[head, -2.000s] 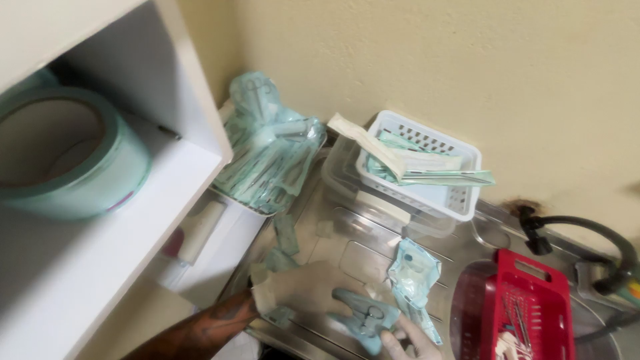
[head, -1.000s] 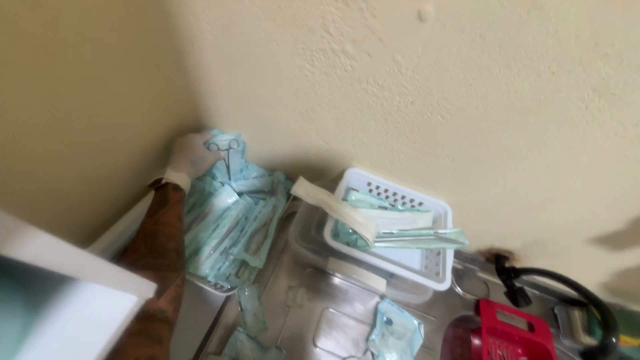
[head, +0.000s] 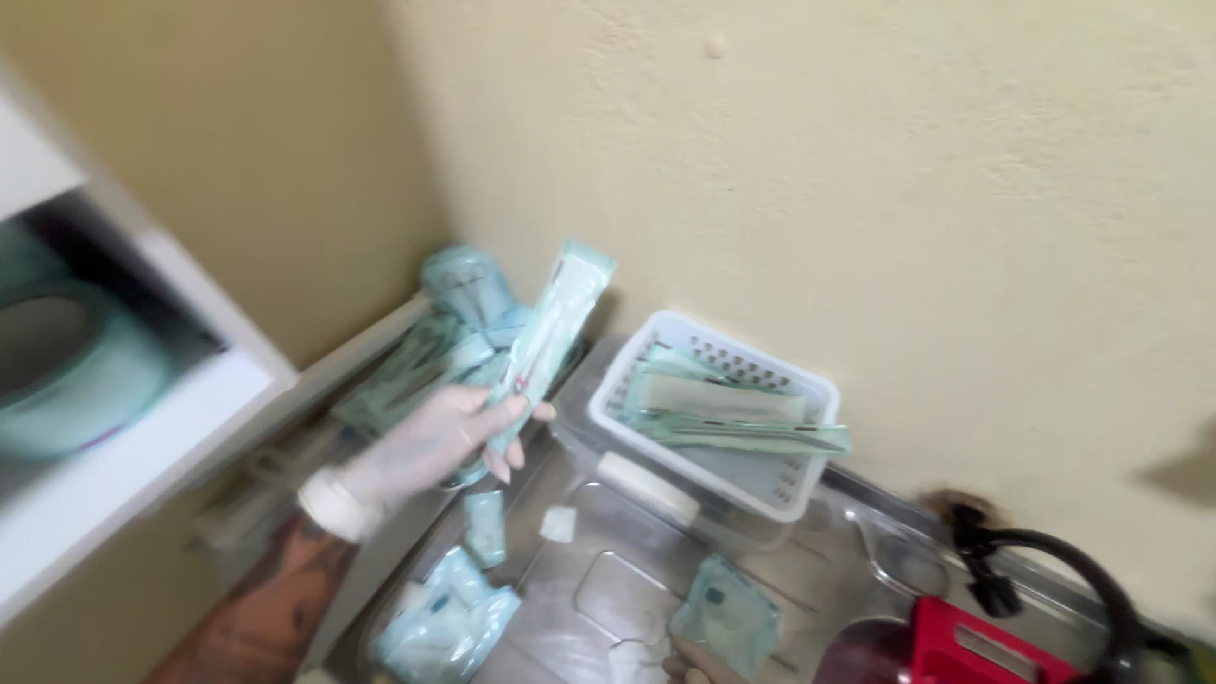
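Observation:
My left hand [head: 437, 437], in a pale glove, holds a long transparent sterilization pouch [head: 556, 332] with a thin instrument inside, tilted up to the right. Behind it lies a heap of similar pouches [head: 408, 370], with a rounder wrapped pouch [head: 470, 285] on top. At the bottom edge, the fingertips of my right hand [head: 698, 665] touch or lie beside a small blue-green pouch [head: 730, 613]; most of that hand is out of view. A white perforated basket [head: 617, 408] holds several pouches [head: 722, 404]. Another crumpled pouch [head: 446, 617] rests on the steel drainboard [head: 570, 608].
A clear plastic container [head: 579, 389] is under the white basket. A red plastic basket [head: 978, 646] and a black curved faucet [head: 1064, 546] are at the lower right. On the left, a white shelf [head: 190, 418] holds a wide roll [head: 85, 370]. The wall rises behind.
My left hand has moved from the top of the pouch heap toward the white basket and now holds a long pouch. The pale strip over that basket's left edge no longer sticks out.

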